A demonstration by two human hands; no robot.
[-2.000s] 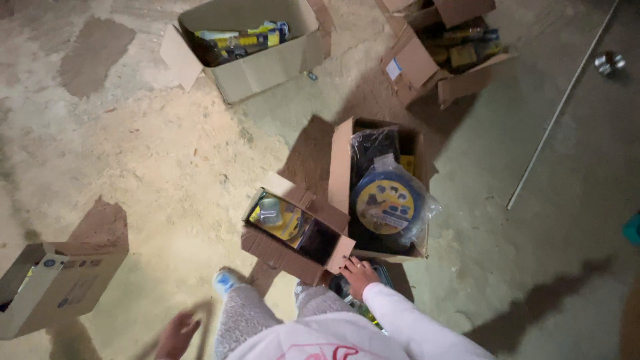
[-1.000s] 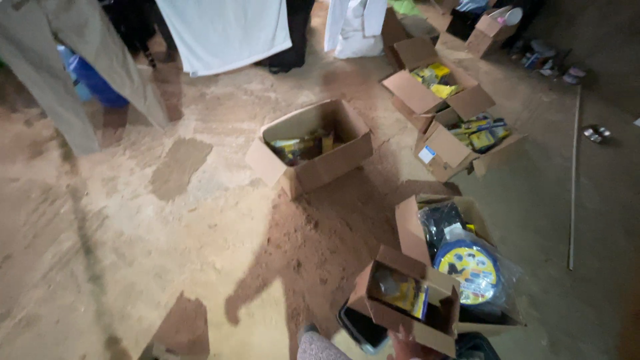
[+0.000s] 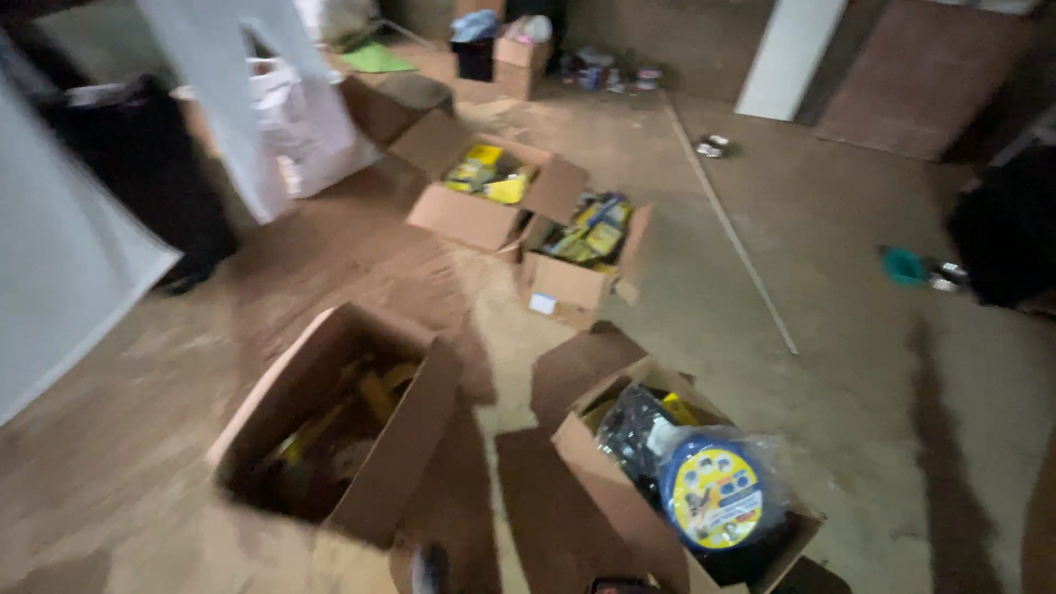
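Neither of my hands is in view. At the lower right stands an open cardboard box (image 3: 610, 487) with a round blue item with a yellow label (image 3: 716, 495), wrapped in clear plastic, beside a black plastic-wrapped item (image 3: 634, 433). Left of it is a larger open cardboard box (image 3: 404, 454), its yellow contents dim in shadow. Farther off, two open cardboard boxes (image 3: 466, 216) (image 3: 569, 280) stand side by side, both holding yellow packages. A dark object (image 3: 619, 586), too cut off to identify, shows at the bottom edge.
A long thin rod (image 3: 730, 223) lies on the floor near a shiny metal item (image 3: 713, 146). White cloth (image 3: 62, 239) hangs at the left near a white bag (image 3: 301, 132). Boards (image 3: 792, 58) lean at the back. A teal item (image 3: 903, 266) and a dark shape (image 3: 1006, 227) are at the right.
The view has swung a lot. Two seconds ago one hand touched the small open box beside the round blue item; neither hand nor that small box is plainly seen now.
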